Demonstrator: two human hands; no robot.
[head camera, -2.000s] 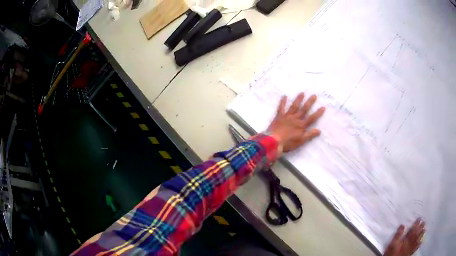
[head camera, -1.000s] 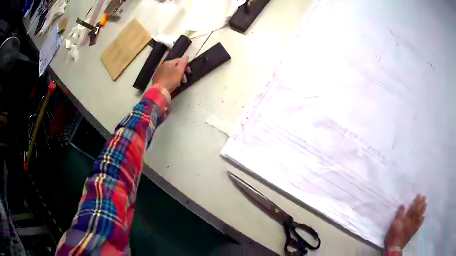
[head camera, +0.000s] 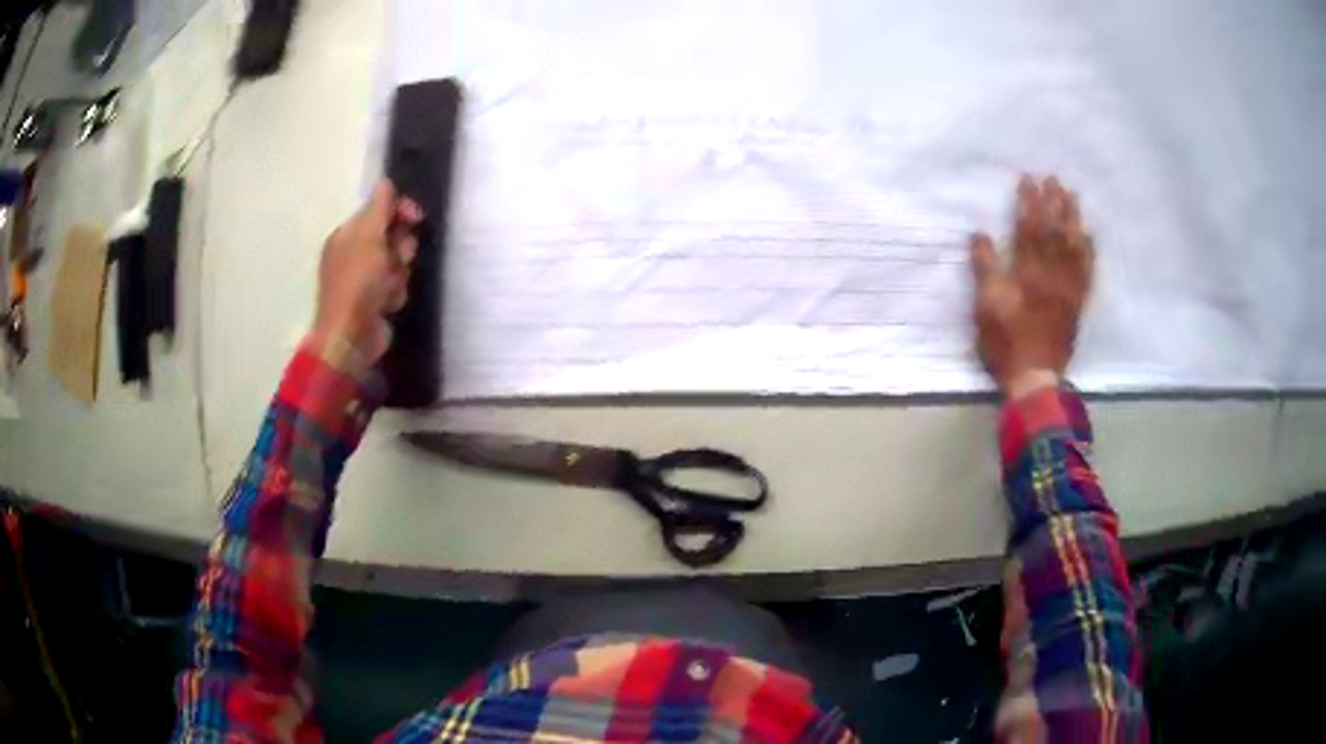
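Note:
My left hand (head camera: 367, 276) grips the long black cutting weight (head camera: 426, 233), which lies along the left edge of the marker paper (head camera: 698, 218). My right hand (head camera: 1035, 284) lies flat on the paper at the right, fingers apart, holding nothing. The paper is white with fine printed lines and some wrinkles, on top of the fabric lay. The fabric shears (head camera: 582, 468) lie on the table in front of the lay, blades pointing left, black handles to the right.
Two smaller black weights (head camera: 165, 262) lie at the left beside a tan board piece (head camera: 79, 313). Another black weight (head camera: 266, 37) is at the top left. Small metal and orange-handled items sit at the far left edge. The table's front edge (head camera: 480, 581) runs across below the shears.
My left hand has carried the long weight from the group of weights onto the paper's left edge. My right hand stays flat on the paper. The view has turned and moved.

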